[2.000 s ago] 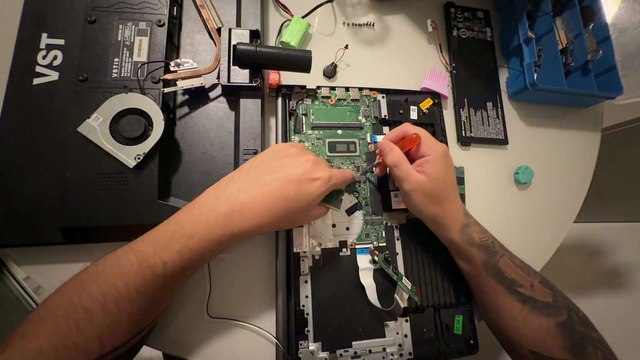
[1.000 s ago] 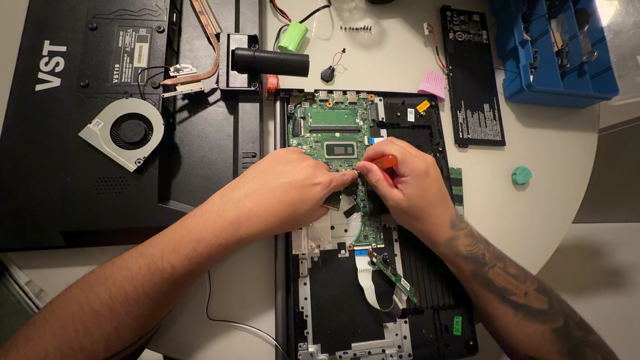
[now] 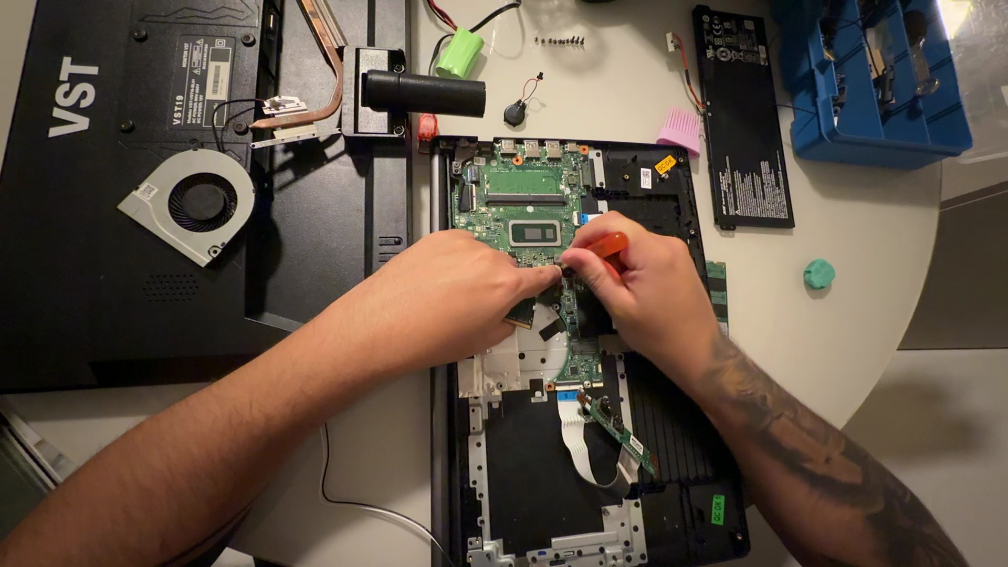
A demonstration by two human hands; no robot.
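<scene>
An opened laptop chassis (image 3: 543,472) lies in front of me, its green motherboard (image 3: 520,179) near the top. My right hand (image 3: 638,276) grips an orange-handled tool (image 3: 610,246), most likely a screwdriver, whose tip is hidden by my fingers. My left hand (image 3: 457,295) reaches in from the left, its index fingertip at the board beside the right fingertips, just below the processor (image 3: 535,232). Beneath that hand the corner of a small green module (image 3: 520,319) shows; whether the hand holds it is unclear. A white ribbon cable (image 3: 579,445) and small green board (image 3: 622,437) lie lower down.
A black monitor (image 3: 94,236) at left bears a cooling fan (image 3: 197,205) and copper heat pipe (image 3: 315,110). Behind the chassis are a row of screws (image 3: 559,41), a coin cell (image 3: 515,113) and green battery pack (image 3: 459,53). A laptop battery (image 3: 744,118) and blue organizer (image 3: 882,138) stand right.
Both hands have stayed at the same part of the motherboard. The right hand's fingers and the orange handle have shifted in angle.
</scene>
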